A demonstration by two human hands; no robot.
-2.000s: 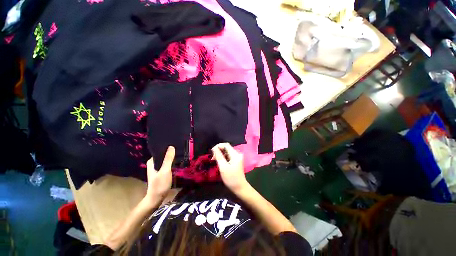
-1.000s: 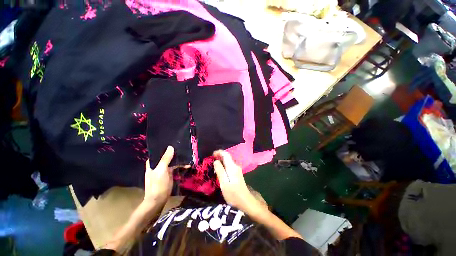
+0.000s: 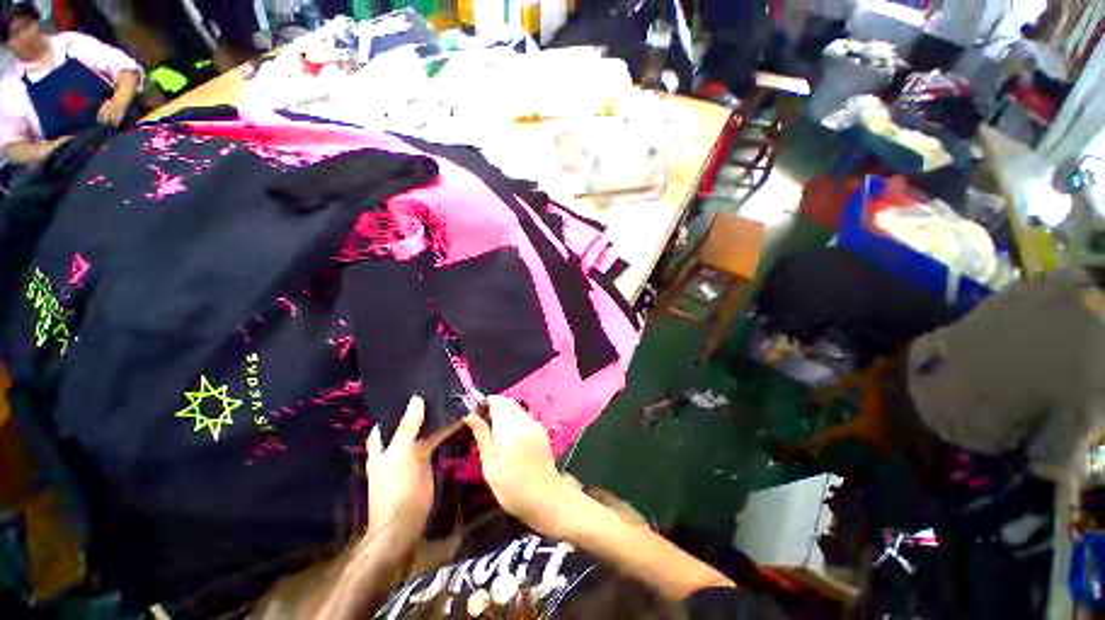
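Observation:
The black-and-pink printed garments [image 3: 182, 327] lie in a large pile in front of me, with a yellow-green star on the black part. Two black pocket panels lie on the pink area, the left one [image 3: 390, 339] and the right one [image 3: 494, 313], with a narrow gap between them. My left hand [image 3: 400, 472] grips the lower edge of the left panel, thumb on top. My right hand [image 3: 515, 454] pinches at the lower end of the gap, close to my left fingertips. Whatever is between the right fingertips is too small to tell.
A light-wood table [image 3: 685, 158] carries white and cream pieces behind the pile. A person [image 3: 67, 91] is at the far left. A wooden stool [image 3: 727, 260], a blue crate [image 3: 903, 248] and a white box [image 3: 785, 521] stand on the green floor to the right.
The view has tilted up, showing the far table and a person. My right hand has moved to the left, close to my left hand. The right panel now lies more slanted.

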